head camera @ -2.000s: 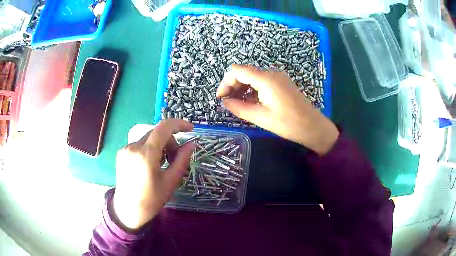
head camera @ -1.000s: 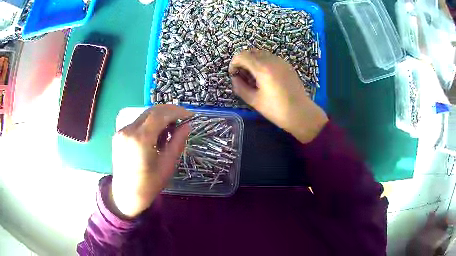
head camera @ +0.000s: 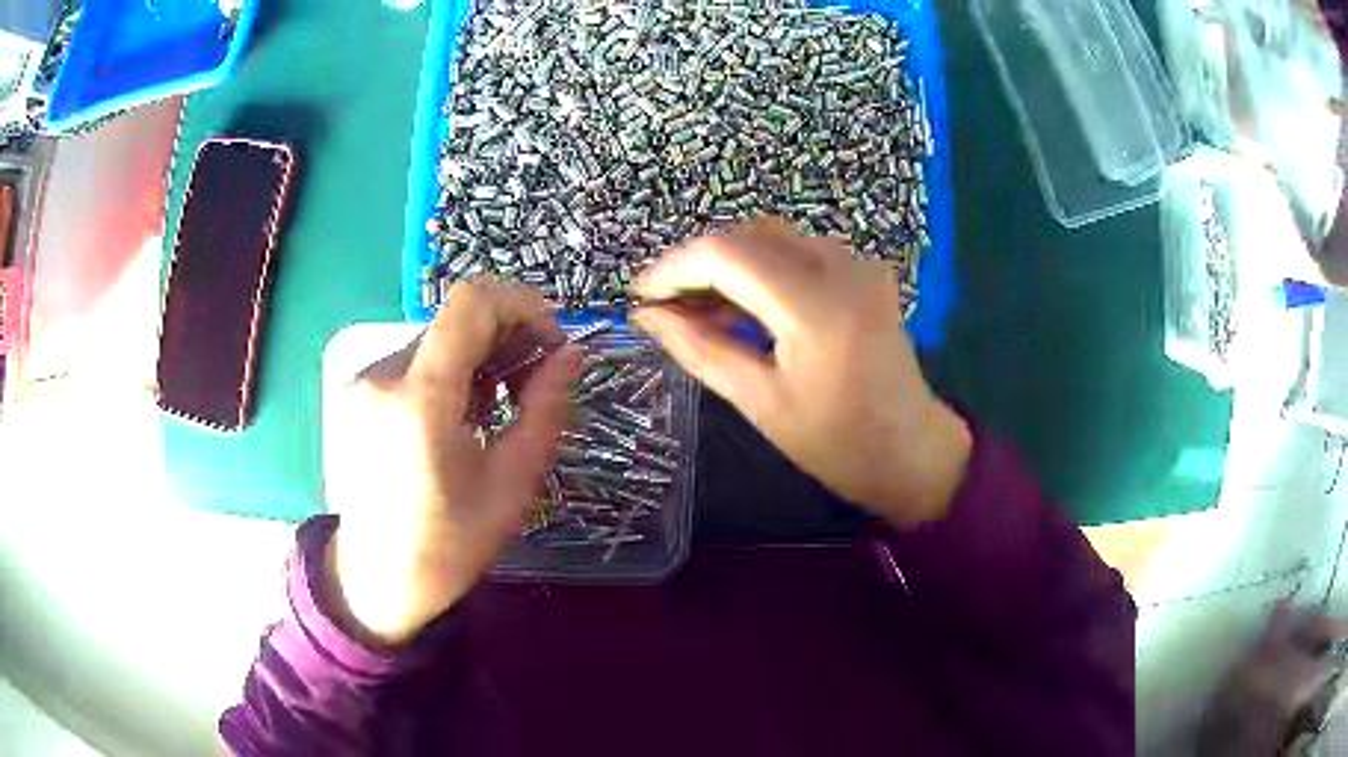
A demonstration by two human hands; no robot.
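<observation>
My left hand (head camera: 458,429) is above the left part of a clear plastic box (head camera: 683,503) and holds a thin silver pin (head camera: 589,331) between thumb and fingers, its tip pointing up and right. More bright pieces show inside its curled fingers. My right hand (head camera: 791,348) is at the near edge of the blue tray (head camera: 928,237), thumb and index fingertips together around something small and dark, likely a sleeve. The tray holds a mass of short metal sleeves (head camera: 665,133). The clear box holds many thin pins (head camera: 614,459); whether they carry sleeves is hard to tell.
A smartphone (head camera: 225,281) lies at left on the green mat (head camera: 348,192). A small blue tray (head camera: 148,59) is at upper left. Clear empty containers (head camera: 1087,111) and a clear box with small parts (head camera: 1212,266) are at right. Part of a person's hand (head camera: 1286,688) shows at lower right.
My right hand has moved from over the sleeves toward my left hand, at the tray's near edge. The pin in my left hand now sticks out visibly. The whole view has shifted slightly.
</observation>
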